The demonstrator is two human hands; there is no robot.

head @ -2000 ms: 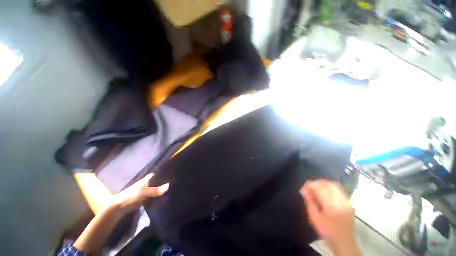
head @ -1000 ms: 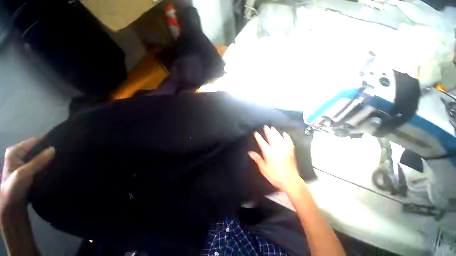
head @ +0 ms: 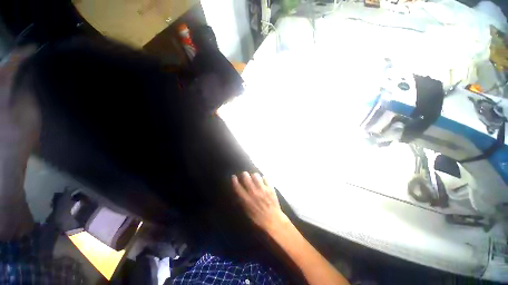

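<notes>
A large black cloth panel [head: 117, 122] hangs at the left and reaches over the front left edge of the white machine table. It is blurred. My left hand [head: 19, 111] is at the far left, raised and blurred at the panel's outer edge; its fingers do not show clearly. My right hand [head: 257, 197] lies on the cloth near the table edge, palm down, fingers slightly apart. The white and blue sewing machine head [head: 406, 111] stands to the right, apart from both hands and the cloth.
The white machine table [head: 334, 211] glares under the lamp. A round metal part [head: 421, 189] sits below the head. Grey and dark pieces [head: 108, 225] lie on yellow-brown wood at lower left. A tan surface [head: 133, 19], a red-and-white object [head: 186, 39] and dark cloth are at upper left.
The black panel has moved left, off the machine area, uncovering the white table. My left hand has risen at the far left. My right hand has moved left and down, away from the machine head.
</notes>
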